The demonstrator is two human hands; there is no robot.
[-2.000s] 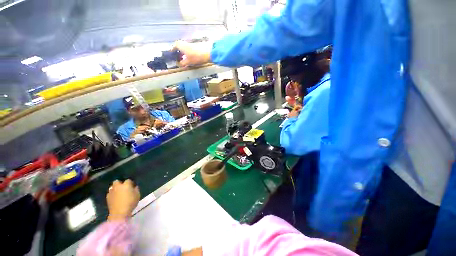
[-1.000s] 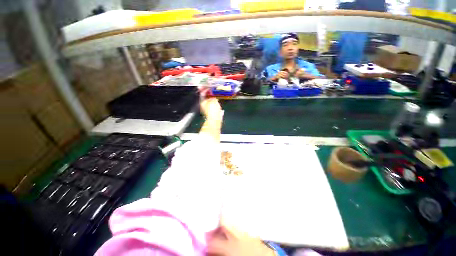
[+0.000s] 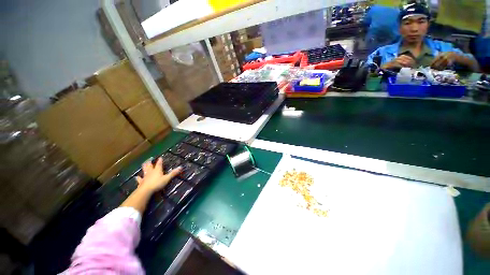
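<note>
My left hand (image 3: 152, 178) is over the black compartment tray (image 3: 185, 185) at the left, with its fingers spread over the cells. I see nothing held in it; whether the fingertips touch the parts cannot be told. The cells hold small dark things, too blurred to name. Loose gold-coloured pieces (image 3: 302, 188) lie in a strip on the white board (image 3: 376, 225). A solder wire spool (image 3: 242, 161) with green rims stands between tray and board, its wire reaching the board's edge. My right hand is not in view.
A stacked black tray (image 3: 236, 101) stands on a white surface behind the compartment tray. A shelf post (image 3: 141, 67) rises at the back left, near cardboard boxes (image 3: 88, 113). Across the green bench are blue bins (image 3: 408, 87) and a person. A blurred tan pot (image 3: 480, 231) is cut off at right.
The view has swung left. My left hand has moved from the far side of the bench onto the compartment tray, with fingers spread. My right hand, low in the earlier view, has left the picture.
</note>
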